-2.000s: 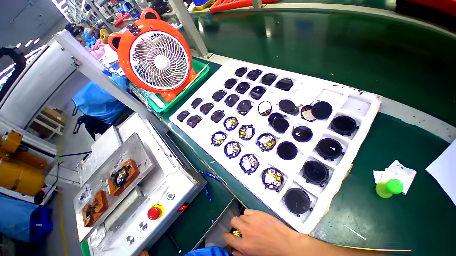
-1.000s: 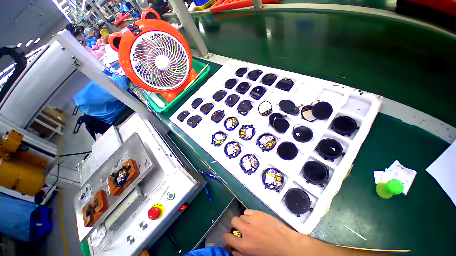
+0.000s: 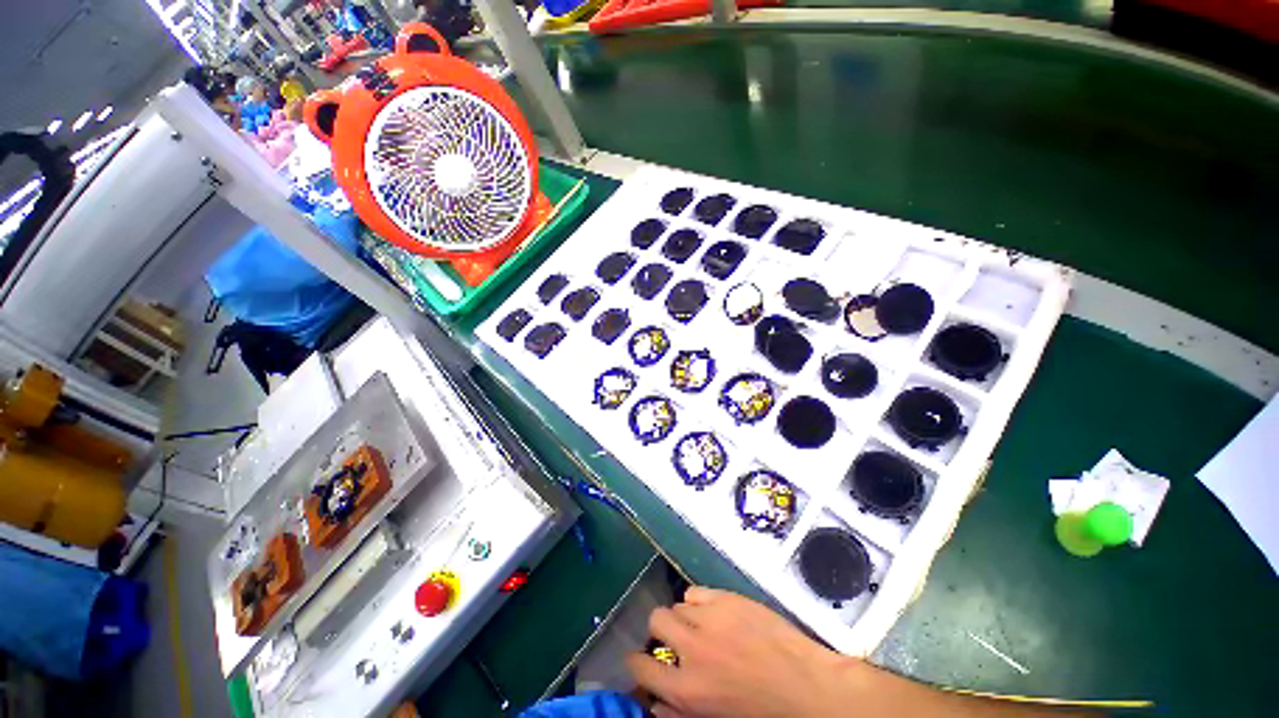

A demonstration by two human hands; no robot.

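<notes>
My right hand (image 3: 732,652) is at the bottom centre, beside the near corner of the white blister tray (image 3: 912,558). Its fingers are curled around a small part with yellow patches (image 3: 664,655), seemingly a circuit board, mostly hidden by the fingers. A small skin-toned patch at the bottom edge below the machine may be my left hand; its state cannot be told. The tray holds black round housings (image 3: 887,483) and several round circuit boards (image 3: 765,501) in its near-left rows. A black housing (image 3: 902,310) overlaps a pale disc (image 3: 864,317).
At left, the white-grey bench machine (image 3: 484,522) has two orange-brown fixtures (image 3: 347,497), the upper with a part inside, and a red stop button (image 3: 434,596). An orange fan (image 3: 452,175) stands in a green basket (image 3: 568,222). A green bottle (image 3: 1105,525), tissue (image 3: 1139,488) and paper (image 3: 1248,477) lie right.
</notes>
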